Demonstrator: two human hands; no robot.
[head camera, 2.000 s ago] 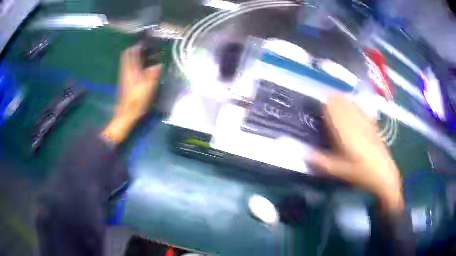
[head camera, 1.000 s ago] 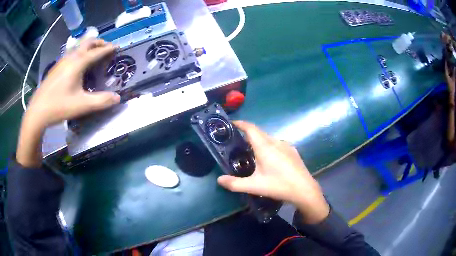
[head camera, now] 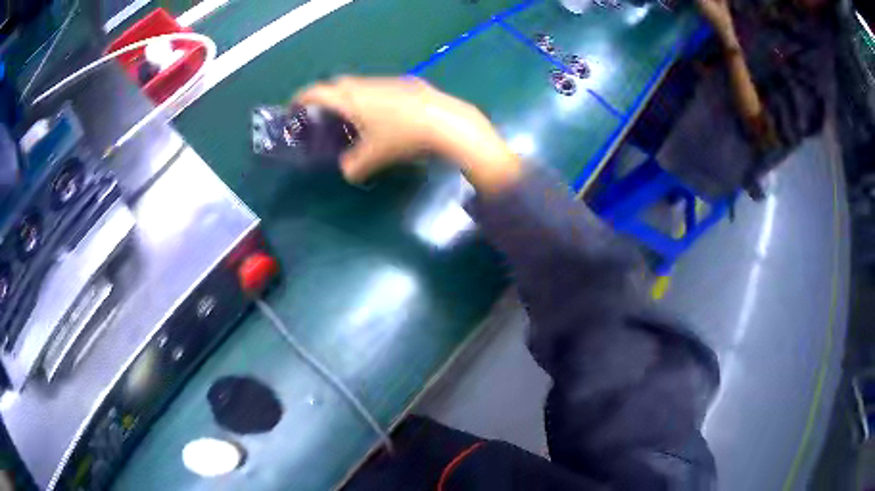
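Observation:
My right hand (head camera: pixel 403 125) holds a dark three-unit module (head camera: pixel 299 134) by its right end, over the green bench to the right of the tester. Its left end with a round unit shows; the hand hides the rest. I cannot tell if it touches the bench. Another module (head camera: pixel 65 225) lies in the fixture on top of the silver tester (head camera: pixel 187 206) at the left, cut off by the picture's edge. My left hand is not in view.
A red knob (head camera: pixel 256 272) is at the tester's front corner. A grey cable (head camera: pixel 326 369), black disc (head camera: pixel 245 404) and white oval pad (head camera: pixel 213 456) lie on the bench. A red bin (head camera: pixel 158 58) stands behind the tester. Loose round units (head camera: pixel 566 72) and a seated person's arm (head camera: pixel 739 72) are farther right.
The view has turned right. My right hand has carried the module from the bench's front edge to behind the red knob. My left hand has left the picture; the other module remains in the fixture.

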